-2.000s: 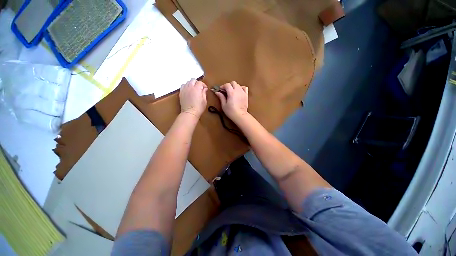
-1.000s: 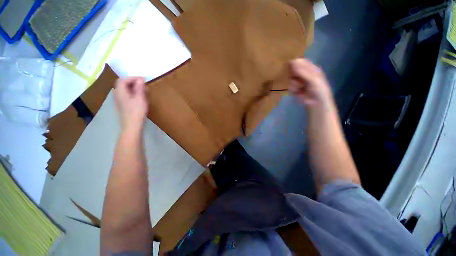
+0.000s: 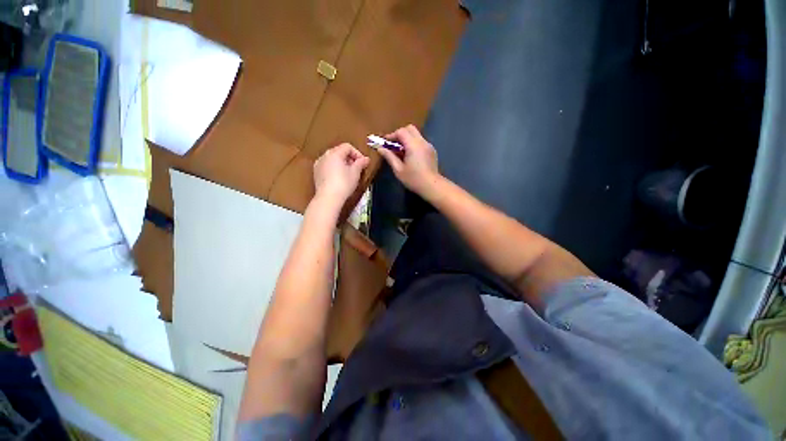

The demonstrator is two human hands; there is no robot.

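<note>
A large tan-brown leather panel lies in front of me with a thin dark line running down it and a small pale-gold rectangle on it. My left hand is at the panel's near right edge with fingertips pinched; whether they hold a thread or the edge cannot be told. My right hand is just right of it, closed on a small dark tool with a pale tip pointing left. The tool's exact kind is unclear.
A large off-white board lies left of my left forearm. Ribbed yellow strips are at the lower left. Blue-rimmed trays and a clear plastic bag are at the left. Grey floor shows at the right.
My hands were apart and are together again, at the panel's near right edge. The small tool now shows in my right hand. The view has shifted, and the gold rectangle sits higher.
</note>
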